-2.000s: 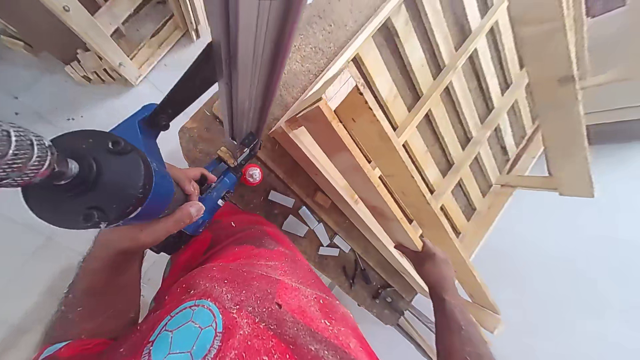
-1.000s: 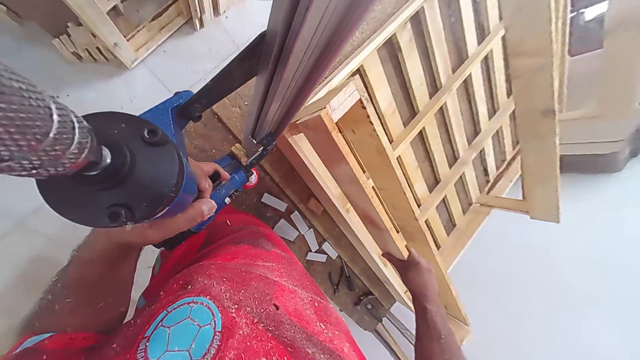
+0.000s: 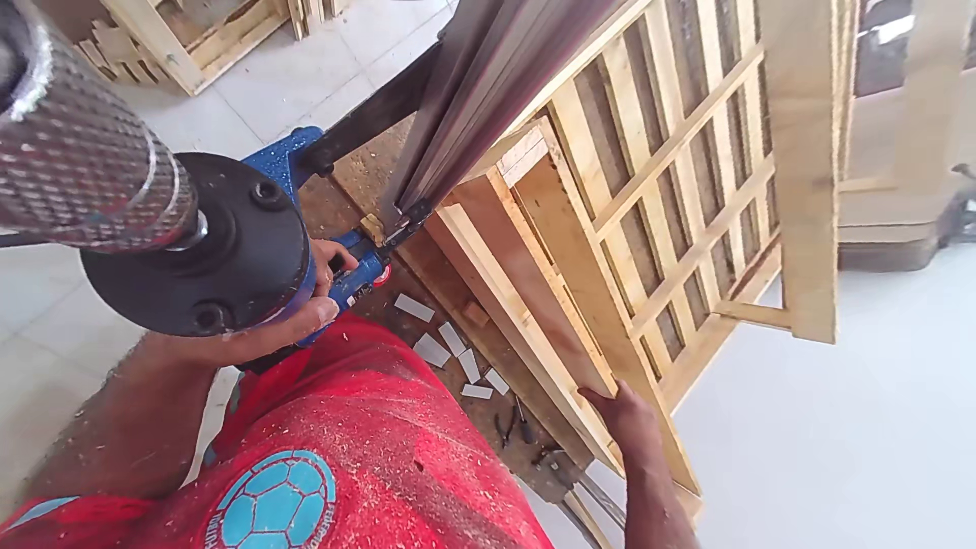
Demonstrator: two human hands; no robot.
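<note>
My left hand is closed around the handle of a blue and black pneumatic nail gun, with an air hose fitting rising close to the camera. The gun's nose and its long magazine lie at the near corner of a wooden frame. On the right, my right hand grips the edge of a pale wooden board at the side of that frame. A slatted wooden panel adjoins the frame behind the boards.
White pieces, pliers and a screwdriver lie on the worn wooden bench. Another wooden frame stands at the upper left. An upright board rises on the right.
The view has shifted. My left hand stays on the gun and my right hand stays at the boards' far end.
</note>
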